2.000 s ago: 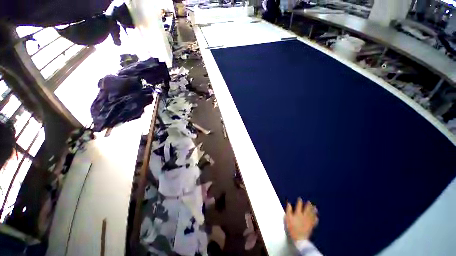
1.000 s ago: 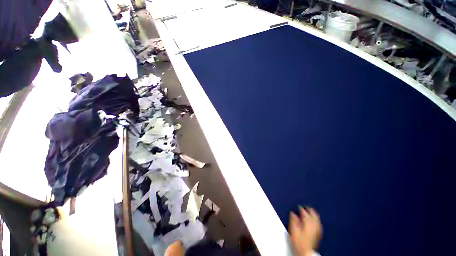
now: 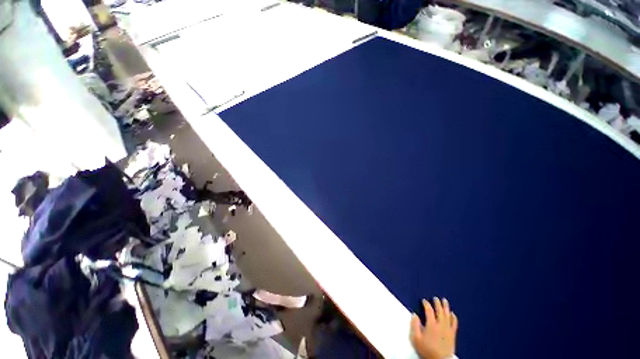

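A navy fabric ply [image 3: 421, 161] lies flat and smooth over much of the long white table [image 3: 281, 214]. My right hand [image 3: 436, 333] is low in the picture, palm down at the near-left edge of the navy fabric, fingers a little apart, holding nothing. Its wrist is cut off by the bottom edge. My left hand is out of the picture. Thin metal weight bars lie by the far end of the navy fabric, one at its far right corner [image 3: 365, 38] and one near its left corner [image 3: 223, 103].
A white sheet [image 3: 231, 52] covers the table beyond the navy fabric. A crumpled navy cloth heap [image 3: 77, 252] lies on the left bench. Fabric offcuts [image 3: 189, 259] litter the aisle floor. A white scrap bin [image 3: 438, 26] and another bench [image 3: 554, 35] are at the far right.
The view has swung and moved closer to the navy fabric's far end. My right hand stays at the fabric edge. A finger seen low left one second ago is gone.
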